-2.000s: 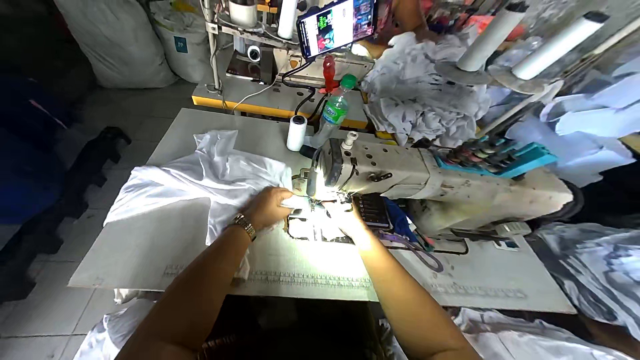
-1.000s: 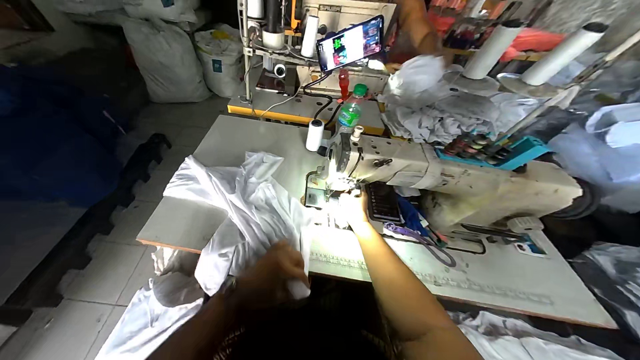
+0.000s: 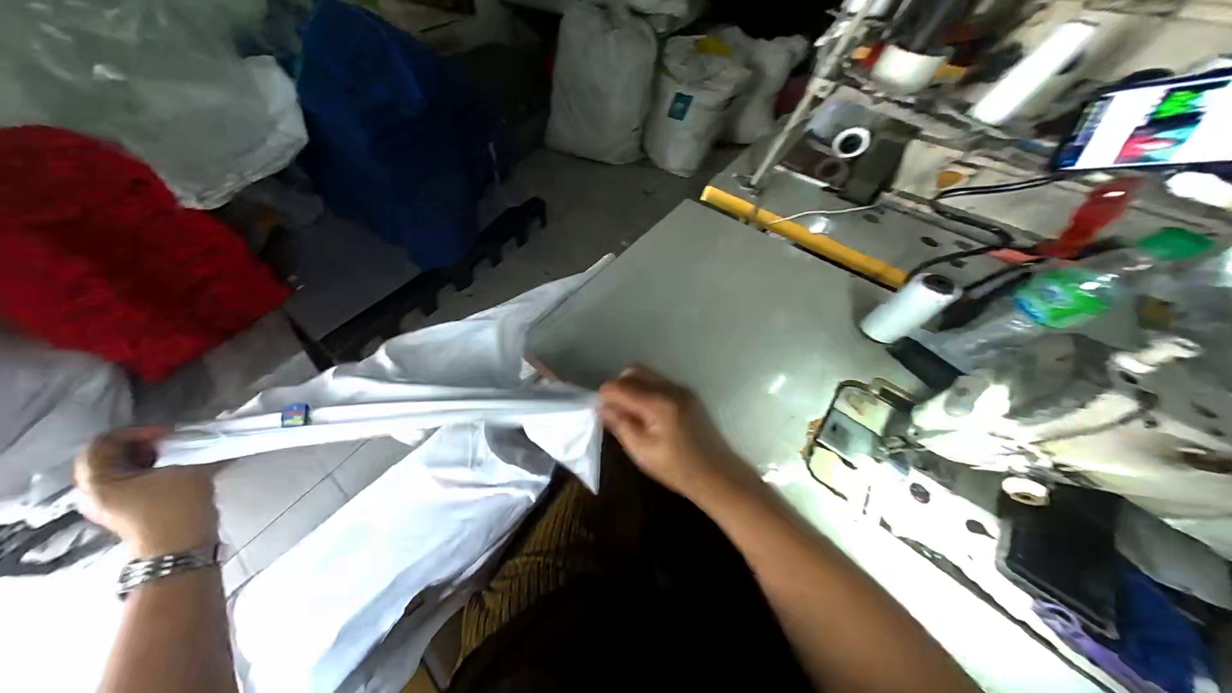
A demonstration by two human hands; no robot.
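Note:
A white fabric garment (image 3: 414, 500) is stretched between my two hands, its upper edge pulled nearly straight and the rest hanging below. My left hand (image 3: 144, 486), with a metal-banded watch at the wrist, grips one end at the left. At the other end, by the near left corner of the sewing table, my right hand (image 3: 659, 428) pinches the cloth. A small blue label (image 3: 295, 415) shows on the stretched edge, nearer my left hand. The sewing machine (image 3: 1039, 414) stands to the right of both hands, its needle area lit and no hand at it.
The grey sewing table (image 3: 712, 289) has a white thread cone (image 3: 910, 308) and a plastic bottle (image 3: 1049, 298) behind the machine. Red fabric (image 3: 115, 250), a blue covered heap (image 3: 385, 125) and white sacks (image 3: 606, 87) lie beyond on the left.
My right hand has left the machine's needle area and now holds the garment. The garment has come off the table to the left and is pulled taut. The view has swung left.

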